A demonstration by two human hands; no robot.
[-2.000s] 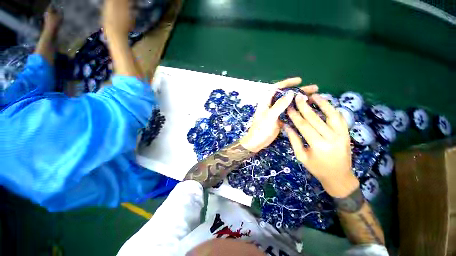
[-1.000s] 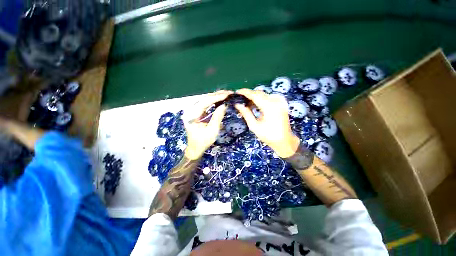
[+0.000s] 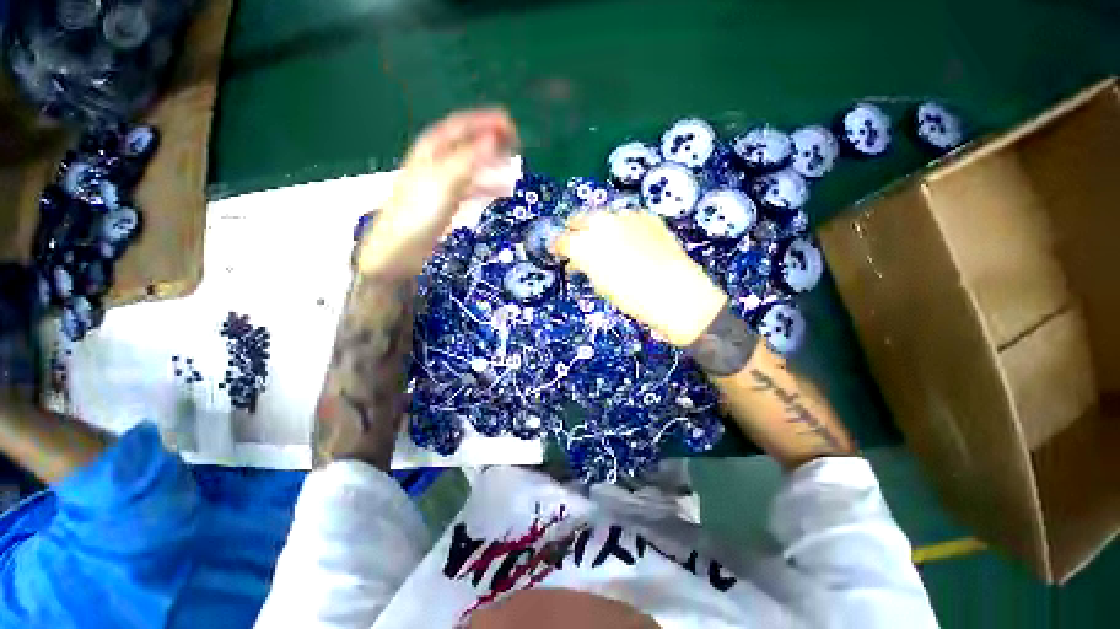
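Blue circuit boards with pale lead wires (image 3: 553,356) lie in a large heap in front of me. My left hand (image 3: 442,191) is blurred, raised over the heap's upper left edge; whether it holds anything cannot be told. My right hand (image 3: 639,270) is over the upper middle of the heap, fingertips down at a pale-faced round piece; its grip is unclear. A round unit with dark spots (image 3: 529,281) lies on the heap below and left of the right fingertips. White-faced round housings (image 3: 725,214) are grouped right of the heap.
A white sheet (image 3: 289,264) lies left, with small dark parts (image 3: 246,360). An open cardboard box (image 3: 933,283) stands right on the green surface (image 3: 405,74). A clear bag (image 3: 92,55) and dark housings (image 3: 86,221) are upper left. A co-worker's blue sleeve (image 3: 117,528) is lower left.
My hands were together around a dark round piece; now they are apart, the left raised up and left, the right over the heap. The co-worker's arm has moved, and the view has shifted.
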